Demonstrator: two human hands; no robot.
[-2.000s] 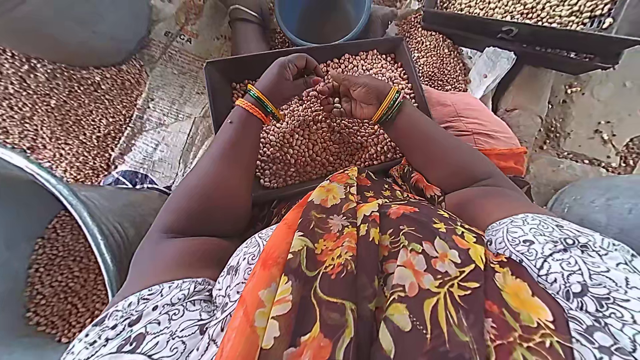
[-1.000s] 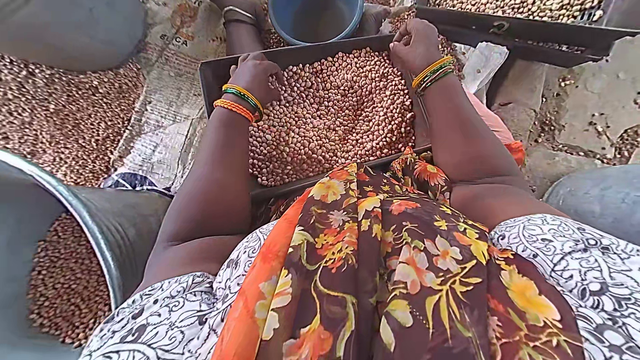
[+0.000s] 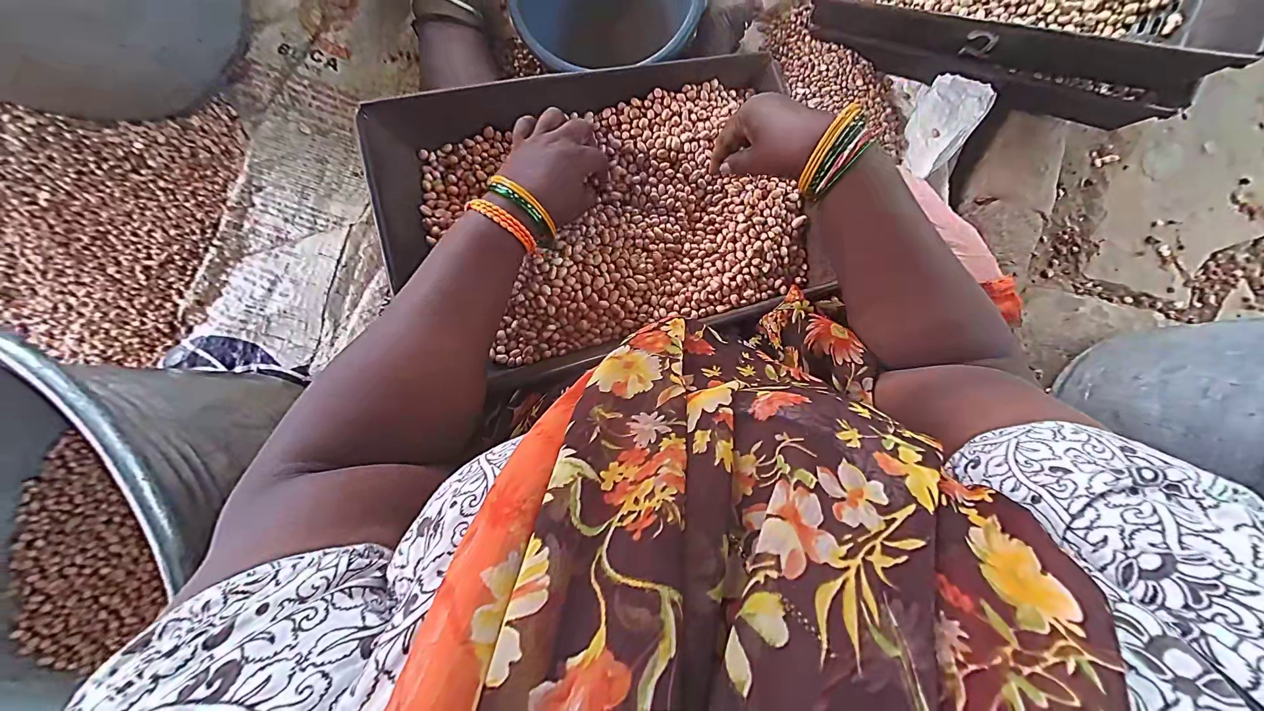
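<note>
A dark rectangular tray (image 3: 380, 193) full of reddish-brown nuts or beans (image 3: 632, 247) lies before me, up against my lap. My left hand (image 3: 555, 168) rests palm down on the nuts in the tray's left part, fingers spread a little and fingertips at the surface. Over the right part is my right hand (image 3: 768, 138), its fingers curled downward just above or on the nuts; whether it pinches one is hidden. Both wrists carry yellow, green and orange or red bangles.
A blue tub (image 3: 607, 59) stands beyond the tray. Metal buckets are at left (image 3: 212, 444) and right (image 3: 1175, 395), the left one holding nuts. More nuts (image 3: 89, 237) are heaped beside printed sacking (image 3: 286, 197). Another dark tray (image 3: 997, 54) with paler nuts sits at upper right, near a white scrap (image 3: 948, 118).
Both hands, a second ago at the tray's left and upper right edges, have moved inward over the nuts. Two seconds ago they were together above the tray.
</note>
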